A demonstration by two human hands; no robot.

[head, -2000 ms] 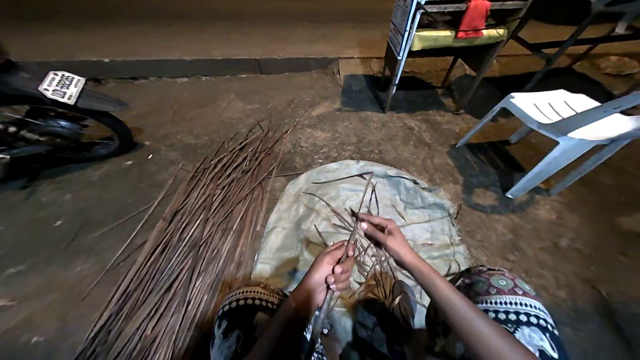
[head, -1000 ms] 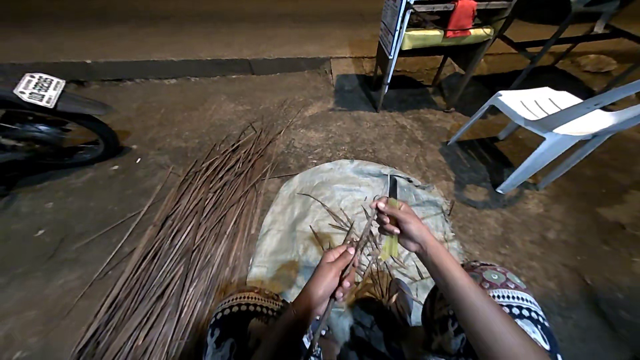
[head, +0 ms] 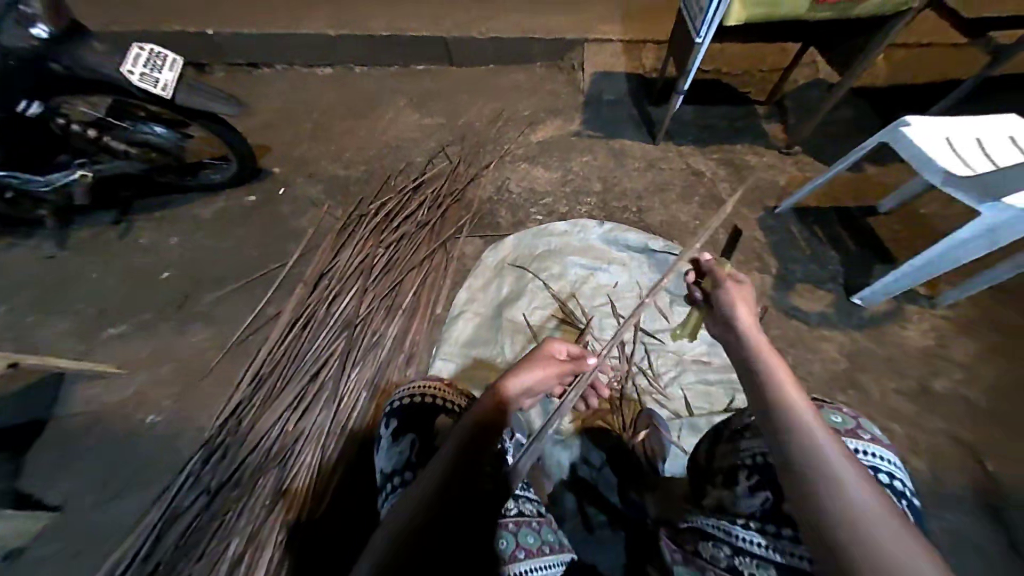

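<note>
My left hand (head: pixel 560 374) grips a long, thin brown dried palm-leaf strip (head: pixel 640 308) near its middle. The strip slants from my lap up to the right. My right hand (head: pixel 724 296) holds a knife (head: pixel 688 326) with a yellowish-green handle, its dark blade pointing up and away; the fingertips are at the strip's upper part. Below both hands a pale cloth sack (head: pixel 488 320) lies on the ground, with small dried scraps (head: pixel 568 308) scattered over it. Left of the sack spreads a large pile of long brown strips (head: pixel 344 344).
A motorcycle (head: pixel 160 132) stands at the upper left. On the right is a white plastic chair (head: pixel 952 176), and behind it a metal-legged stand (head: pixel 680 88) with a yellow cover. A low curb (head: pixel 360 50) runs along the back. My patterned-cloth knees flank the sack.
My right hand has moved right, away from my left hand, along the strip. The knife, visible one second ago, is still in it. The view has shifted slightly.
</note>
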